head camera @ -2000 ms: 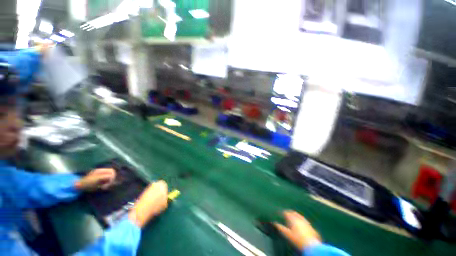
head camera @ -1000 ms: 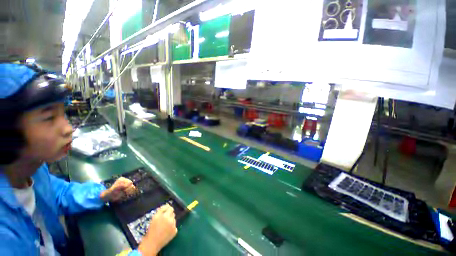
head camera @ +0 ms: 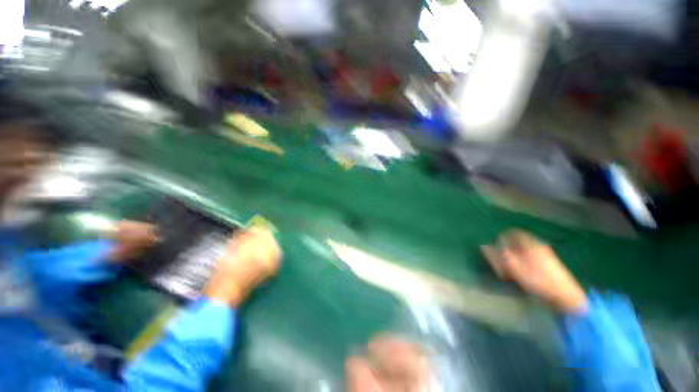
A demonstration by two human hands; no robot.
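Note:
The frame is strongly blurred. My right hand (head camera: 536,268), in a blue sleeve, reaches in from the lower right over the green surface (head camera: 322,191). Its fingers point left; whether they hold anything cannot be told. My left hand (head camera: 391,366) is at the bottom edge, cut off and blurred, and its grip cannot be told. Long pale strips (head camera: 383,274) lie on the surface between and beyond my hands. White sheets (head camera: 375,145) lie farther back.
At left, a neighbour in blue has both hands at a black parts tray (head camera: 184,249) with whitish pieces. A yellow strip (head camera: 260,223) is by the neighbour's hand. A grey-black stack (head camera: 521,168) stands at the back right, near a white post (head camera: 502,76).
The view has turned downward, away from the neighbour's face and the hanging papers. Both my hands are now in the picture; neither showed one second ago.

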